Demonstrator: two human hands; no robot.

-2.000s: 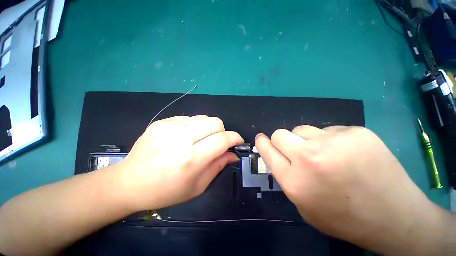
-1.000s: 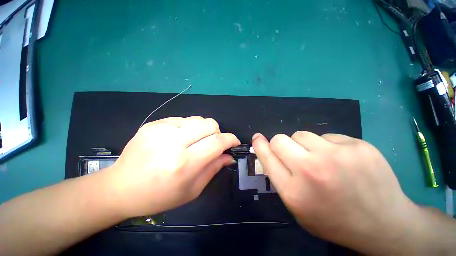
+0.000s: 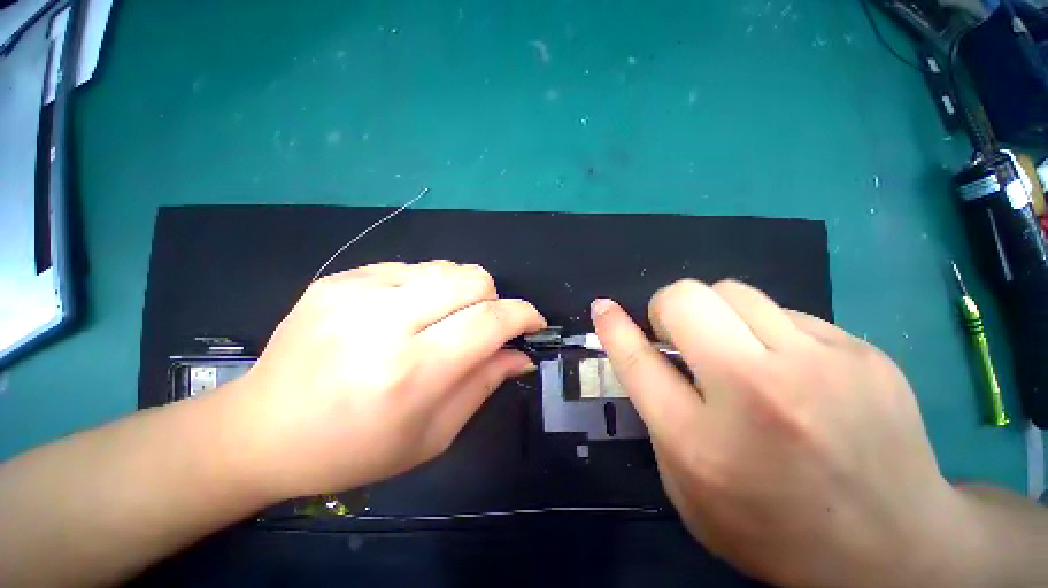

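The black display lid (image 3: 460, 477) lies on the black work pad (image 3: 690, 247). My left hand (image 3: 391, 356) lies over the lid's upper edge, its thumb and index finger pinching the left end of a small dark hinge piece (image 3: 549, 338). My right hand (image 3: 758, 425) holds a slim tool whose pale front part (image 3: 584, 341) shows by the index finger and reaches the hinge; the rest is mostly hidden by the fingers. Silver foil patches (image 3: 563, 414) lie below the hinge. A thin pale cable (image 3: 370, 230) curls out past my left hand.
A silver-grey panel (image 3: 23, 207) lies at the left edge. A green precision screwdriver (image 3: 979, 358) and a thick black cylindrical tool (image 3: 1014, 253) lie at the right. Dark cables (image 3: 937, 75) are at the upper right. The bench mat (image 3: 460, 92) is green.
The right hand's fingers have shifted and opened slightly, showing more of the tool's pale part. The left hand keeps its pinch. The whole view has shifted a little, moving everything slightly left.
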